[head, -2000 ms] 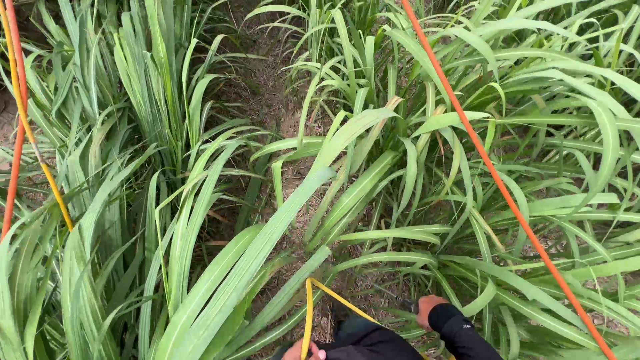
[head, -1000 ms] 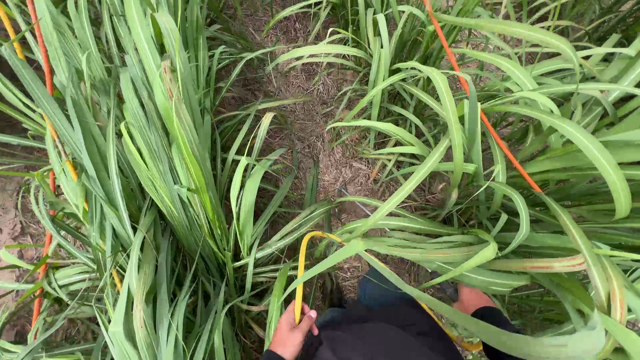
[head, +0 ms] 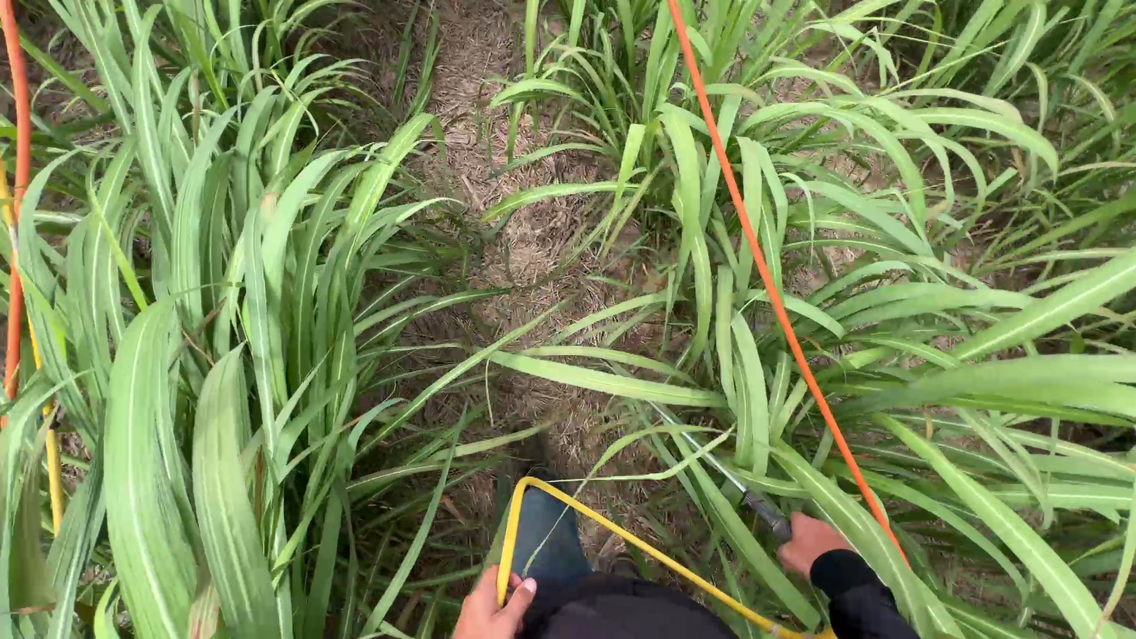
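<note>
At the bottom centre my left hand (head: 493,605) is closed on a yellow hose (head: 626,535), which bends sharply above it and runs down to the right past my body. Lower right, my right hand (head: 809,541) grips the dark handle of a spray wand (head: 765,513). The wand's thin metal tube (head: 701,451) points up and left among long green leaves, and its tip is hidden. A grass blade crosses the hose near my left hand. The leaves partly cover my right forearm.
Tall cane-like grass (head: 257,266) stands on both sides of a strip of straw-covered soil (head: 532,231). An orange hose or cord (head: 781,311) slants down on the right; another orange line (head: 16,177) and a yellow one (head: 53,470) run along the left edge.
The view has moved along the row. My right hand and the wand's tube now show more plainly between the leaves. Both hands keep their hold.
</note>
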